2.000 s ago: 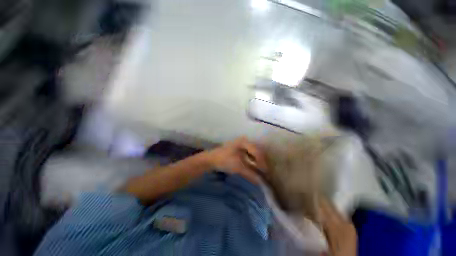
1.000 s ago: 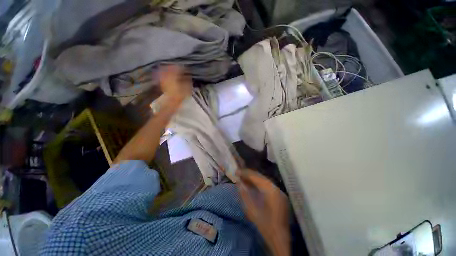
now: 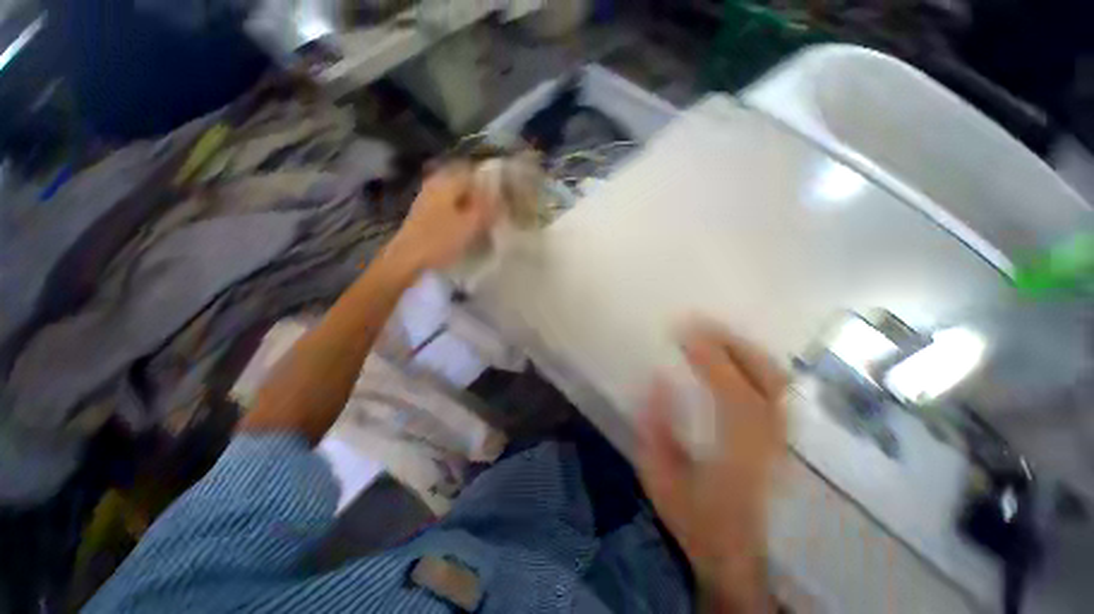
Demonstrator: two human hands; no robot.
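Observation:
My left hand (image 3: 446, 218) is at the left edge of the white table (image 3: 720, 228), closed on a bunched beige cloth piece (image 3: 518, 192). The cloth is blurred, so its full outline is unclear. My right hand (image 3: 720, 438) is over the front part of the table, strongly blurred, with thumb and fingers bent. A pale patch shows between them; whether it is cloth or the table surface is unclear. Other beige cloth pieces (image 3: 402, 414) lie below my left forearm, beside white sheets (image 3: 442, 336).
A large heap of grey-beige cloth (image 3: 180, 276) lies at the left. A white-grey bin (image 3: 624, 102) with cords stands behind the table. Blurred metal machine parts (image 3: 870, 348) are at the right. A white curved tub or cover (image 3: 912, 114) is at the back right.
The view has turned right, showing more table and the machine parts. My left hand has moved from the grey heap to the cloth by the bin. My right hand has left the beige piece and is over the table.

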